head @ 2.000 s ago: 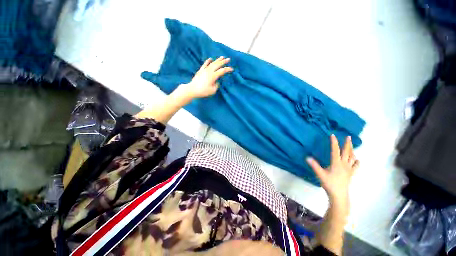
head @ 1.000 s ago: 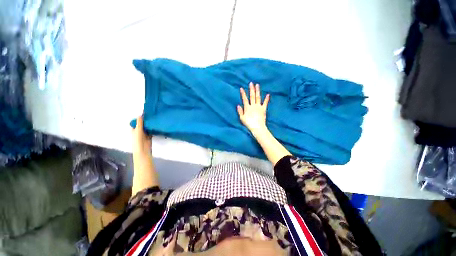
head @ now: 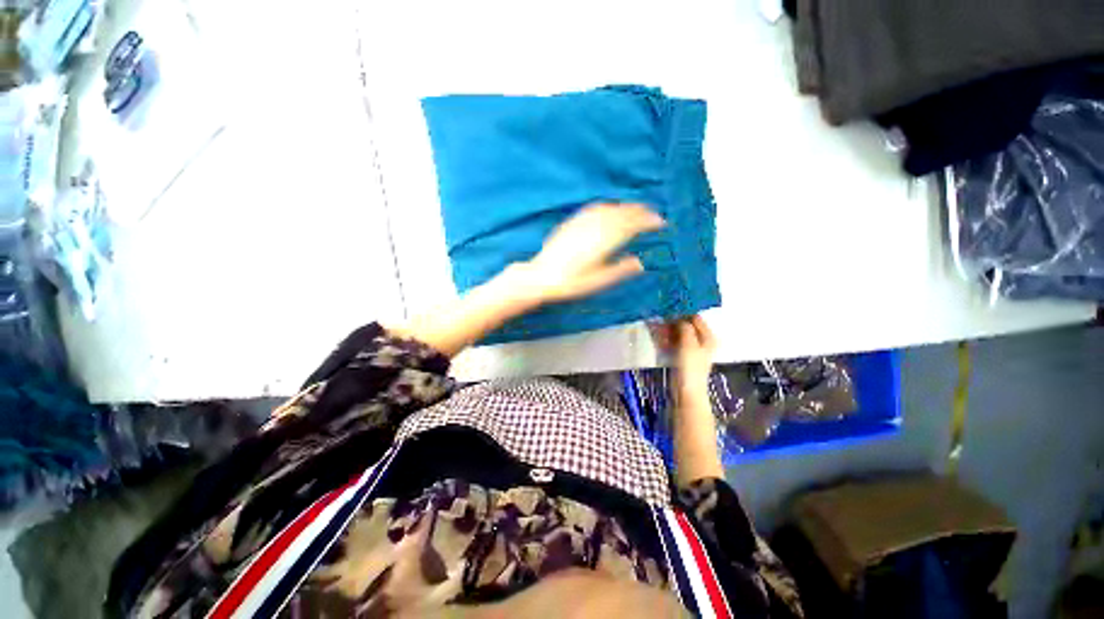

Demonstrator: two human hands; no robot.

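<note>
A teal garment [head: 533, 157] lies on the white table in front of me, folded into a roughly square block. Its gathered waistband side faces right. My left hand [head: 593, 252] is over the right half of the cloth with its fingers spread and slightly blurred; I cannot tell whether it presses on it. My right hand [head: 685, 339] is at the garment's near right corner, by the table's front edge. Its fingertips meet the cloth edge, but whether they pinch it is unclear.
Dark brown-grey folded garments [head: 944, 55] and bagged dark garments [head: 1041, 200] lie at the right. Clear and pale-blue printed packets [head: 79, 242] line the left. Below the table are a blue crate [head: 817, 445] with bagged pieces and a brown carton [head: 902, 514].
The long teal garment is now folded into a shorter block. My left hand has moved from its left end onto the cloth. My right hand has moved from its middle to the near right corner.
</note>
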